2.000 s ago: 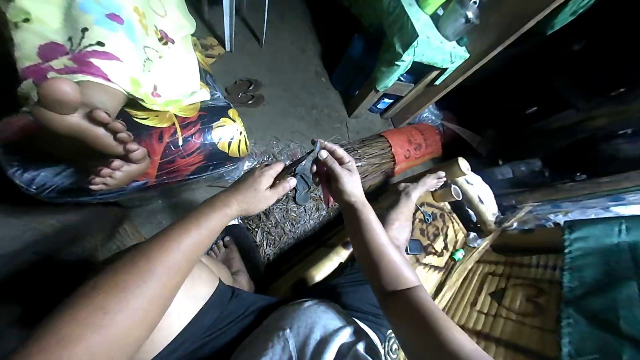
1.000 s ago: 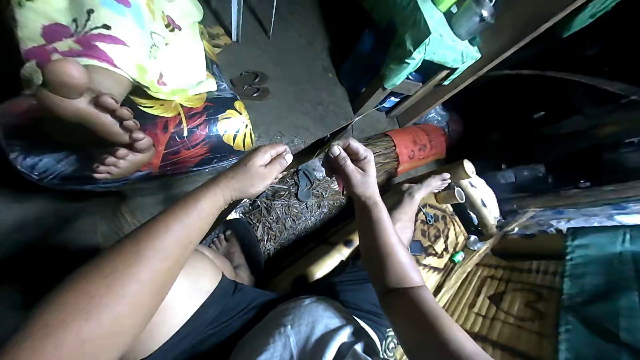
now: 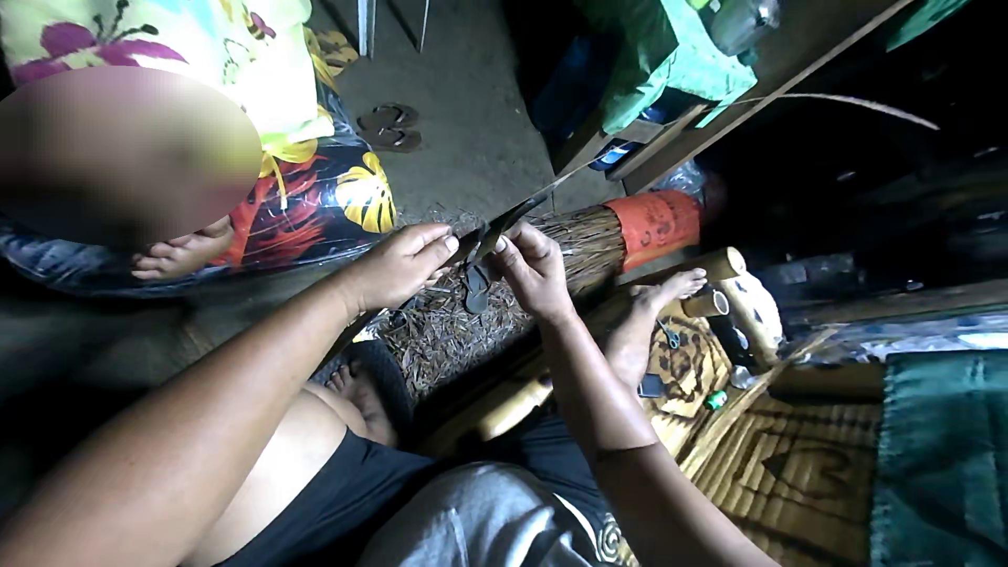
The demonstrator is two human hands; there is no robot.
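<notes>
My left hand is closed on a dark, thin blade-like strip that slants up to the right. My right hand pinches a thin pale strand against it, and the strand runs up to the right in a long curve. Whether the dark piece is a knife or a leaf strip I cannot tell. Below and between my hands a grey flip-flop lies on a heap of brown plant shavings.
A bundle of thin brown sticks with a red wrap lies beyond my hands. Scissors and a phone rest on the bamboo bench at right. Another person's foot is at left, near dark flip-flops.
My hands, close together two seconds ago, drew a little apart. The slanting dark piece and the long pale strand now show between and beyond them.
</notes>
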